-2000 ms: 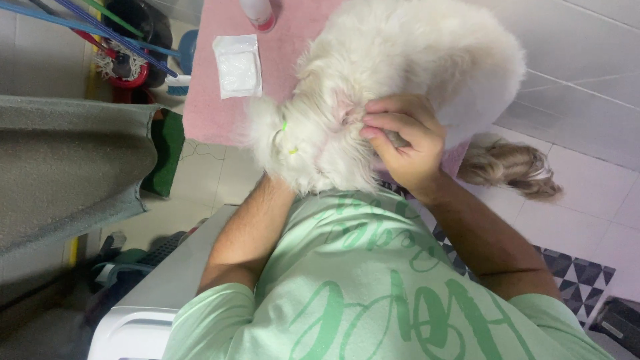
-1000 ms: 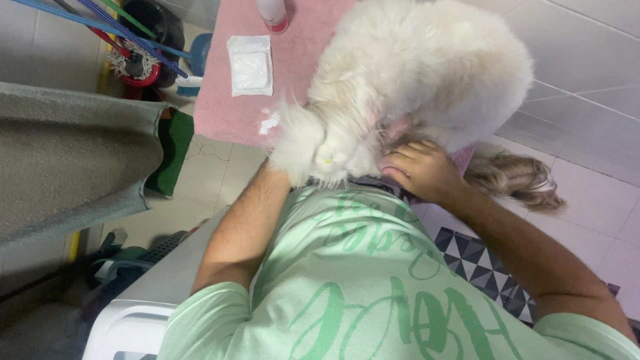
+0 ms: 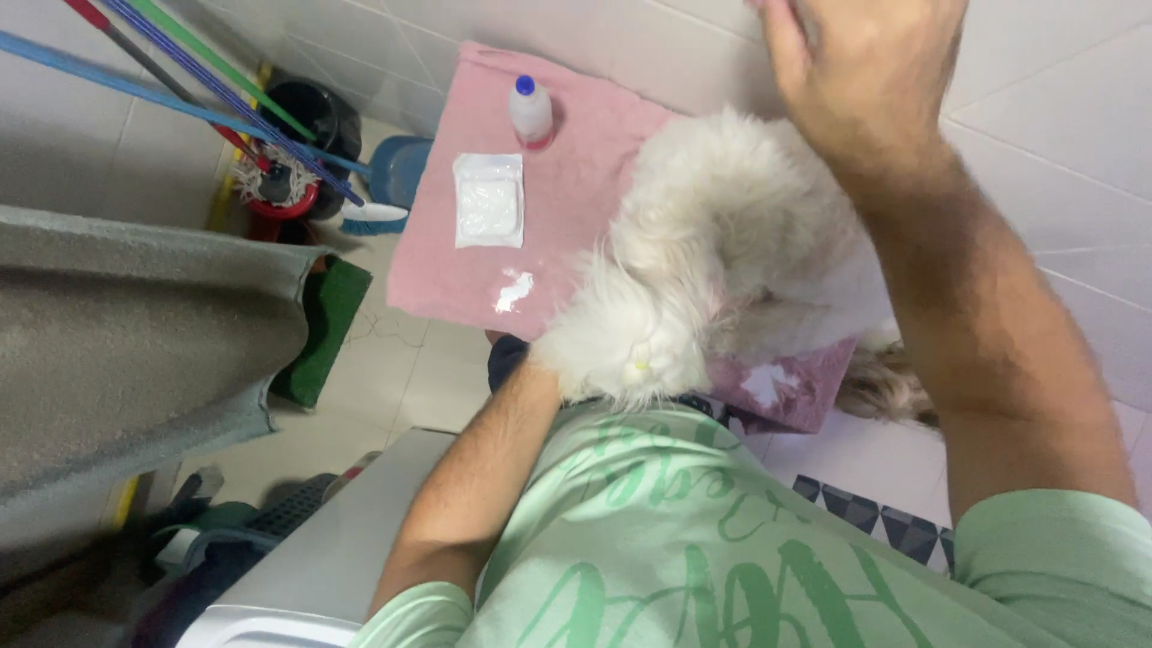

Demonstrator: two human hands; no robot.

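A long-haired white dog lies curled on a pink towel, its head against my green shirt. My left hand is hidden under the fur of the dog's head; only the wrist and forearm show. Raised at the top right, beyond the dog's back, my right hand is partly cut off by the frame edge, so its grip cannot be told. On the towel stand a clear bottle with a blue cap and, beside it, a white square packet. White patches show near the dog's head.
Tiled wall runs along the top and right. At the upper left are mop and broom handles, a black bucket, a blue dustpan and a brush. A grey cloth hangs at left. A brown-white furry bundle is on the floor.
My right hand has left the dog's head area and moved up to the top right. My left arm stays at the dog's head. The view has shifted, showing more of the towel.
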